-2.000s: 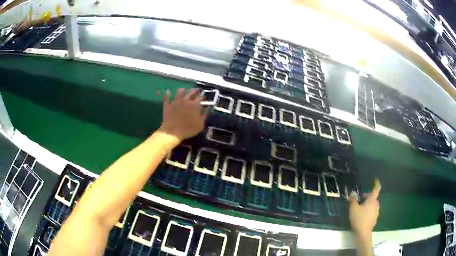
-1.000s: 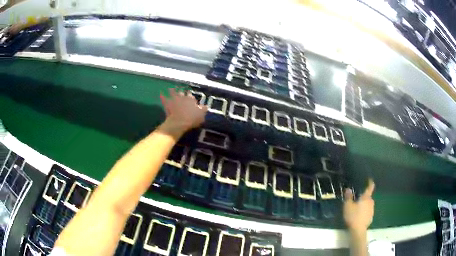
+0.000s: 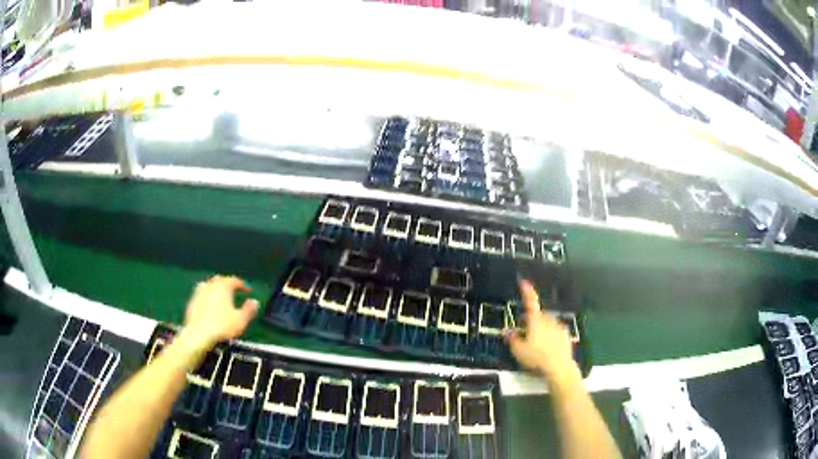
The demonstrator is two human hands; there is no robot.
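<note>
A black blister tray (image 3: 404,261) lies on the green conveyor belt. It holds two rows of blue-teal front housings (image 3: 413,314) with pale window frames and several sideways ones between. My left hand (image 3: 220,309) is open and empty over the belt, off the tray's near left corner. My right hand (image 3: 543,339) is over the tray's near right part with its index finger stretched out and thumb apart. It covers part of the housings there; whether it touches them I cannot tell. A second tray of similar housings (image 3: 381,405) lies nearest me on the bench, cut off by the bottom edge.
A die-cut sheet (image 3: 76,381) lies on the bench at left. A white crumpled pile (image 3: 668,421) and a stack of trays (image 3: 794,368) are at right. Another filled tray (image 3: 446,161) sits beyond the belt. A white shelf (image 3: 404,85) with posts spans above.
My left hand has come back from the belt tray's far left corner to beside its near left corner. My right hand has moved inward from the tray's right edge. The view has shifted.
</note>
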